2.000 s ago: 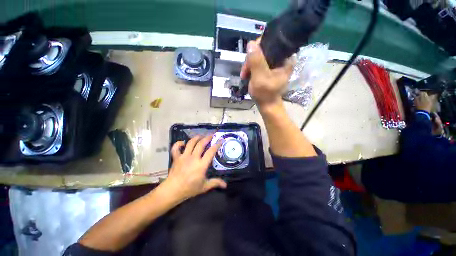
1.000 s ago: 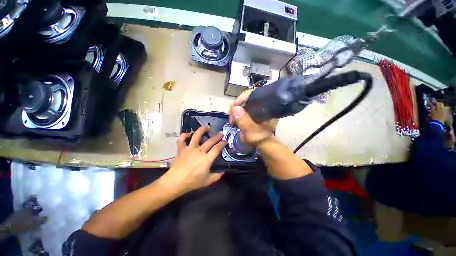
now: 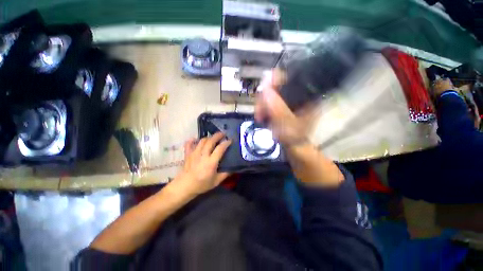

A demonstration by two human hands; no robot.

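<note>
A black speaker cabinet shell (image 3: 233,153) lies on the bench in front of me, with a silvery speaker driver (image 3: 260,141) in its right part. My left hand (image 3: 204,159) rests on the shell's left part, fingers spread over its rim and face. My right hand (image 3: 280,114) is blurred and raised above the shell's right side, gripping the blurred black electric screwdriver (image 3: 323,69). The screwdriver's bit cannot be made out. The screw feeder (image 3: 250,50) stands behind the shell, just left of the right hand.
Stacked shells with drivers (image 3: 79,114) are at the left. A loose driver (image 3: 200,56) stands left of the feeder. A dark green strip (image 3: 128,150) and an orange-yellow scrap (image 3: 162,99) lie on the bench (image 3: 175,124). A red wire bundle (image 3: 410,87) and another person's arm (image 3: 450,103) are at right.
My right hand and the screwdriver have lifted off the driver and moved up and right, uncovering it. My left hand stays on the shell. The whole view has shifted.
</note>
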